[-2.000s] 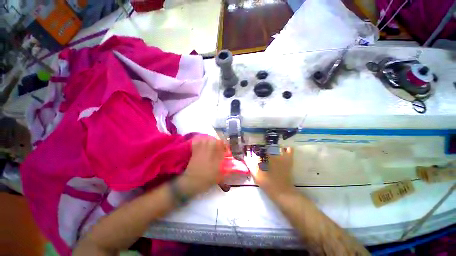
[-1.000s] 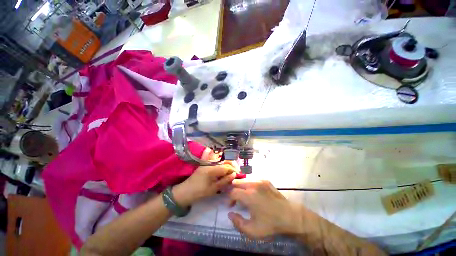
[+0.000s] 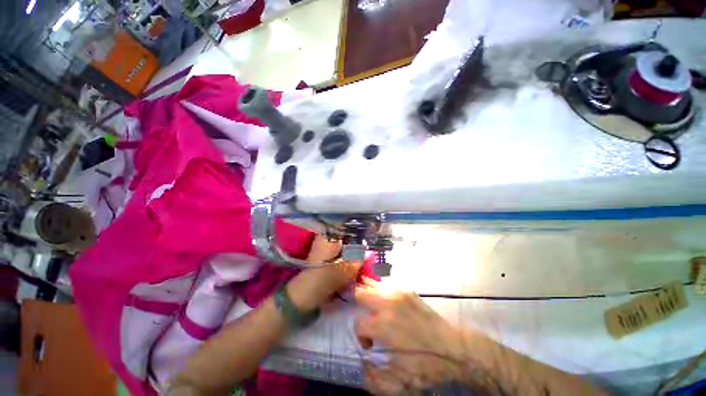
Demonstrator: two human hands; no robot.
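Observation:
The bright pink garment (image 3: 186, 209) with a pale inner side lies bunched left of the needle area. A narrow bit of pink cloth shows under the lamp at the needle. The white sewing machine head (image 3: 526, 155) with a blue stripe spans the right side. My left hand (image 3: 323, 274) is at the needle area, on the pink cloth, its fingertips partly behind the curved metal guard (image 3: 265, 236). My right hand (image 3: 399, 325) is just right of it, fingers bent at the lit cloth edge; glare and blur hide its fingertips.
A grey post (image 3: 267, 114) stands on the machine head. The bobbin winder (image 3: 656, 79) with red-pink thread is at the far right. A cardboard label (image 3: 646, 309) lies at the lower right. An orange panel (image 3: 68, 348) is lower left. A wood-edged brown panel (image 3: 383, 39) is behind.
The left hand has shifted slightly, its wrist lower and further right. The right-hand fingers have drawn in beside the needle area. The garment's lower folds have bunched up toward the left wrist.

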